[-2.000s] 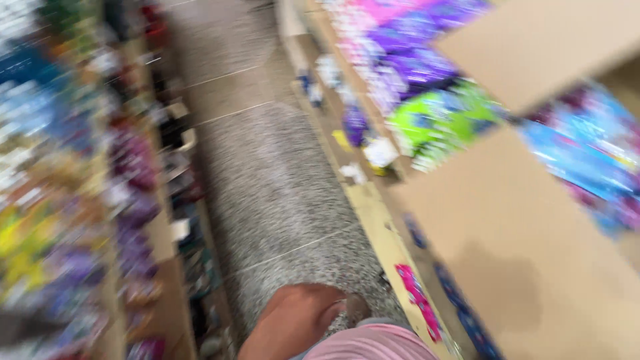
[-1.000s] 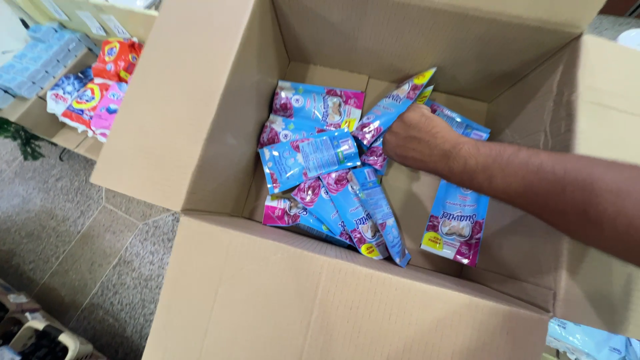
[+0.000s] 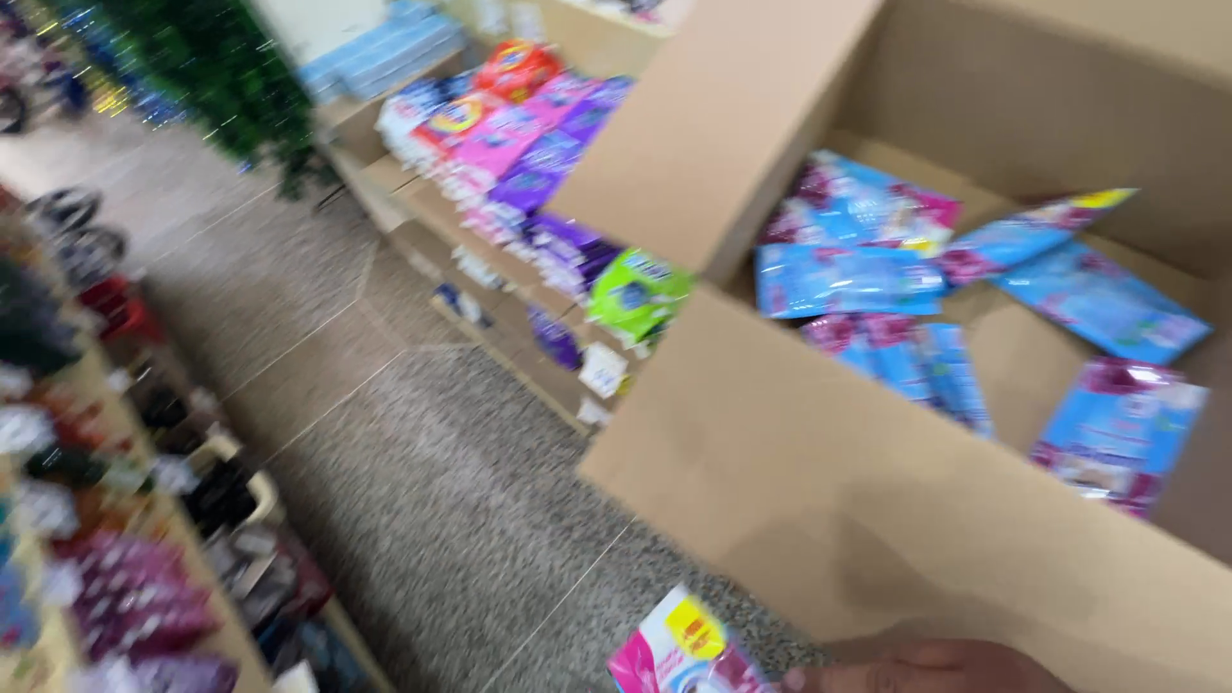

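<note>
At the bottom edge, partly cut off, my right hand [image 3: 924, 666] has its fingertips on a pink, white and yellow plastic packet [image 3: 679, 645]. This hand and packet are over the near flap of an open cardboard box [image 3: 770, 462] and the floor beside it. Inside the box, blue and maroon Suavitel fabric softener packets [image 3: 847, 279] lie in a loose heap at the left. One packet [image 3: 1121, 433] rests apart at the right, and another [image 3: 1107, 298] lies behind it. My left hand is out of view.
Left of the box, a low shelf holds detergent bags in purple [image 3: 549, 168], green [image 3: 637, 294] and orange [image 3: 518, 69]. A speckled floor aisle [image 3: 414, 462] runs between it and shelves of goods [image 3: 135, 597] at the left. Green tinsel-like foliage [image 3: 212, 77] stands at the back.
My right hand has moved out of the box, where it was among the packets, to the bottom edge with a packet. The view has swung left, showing more of the aisle.
</note>
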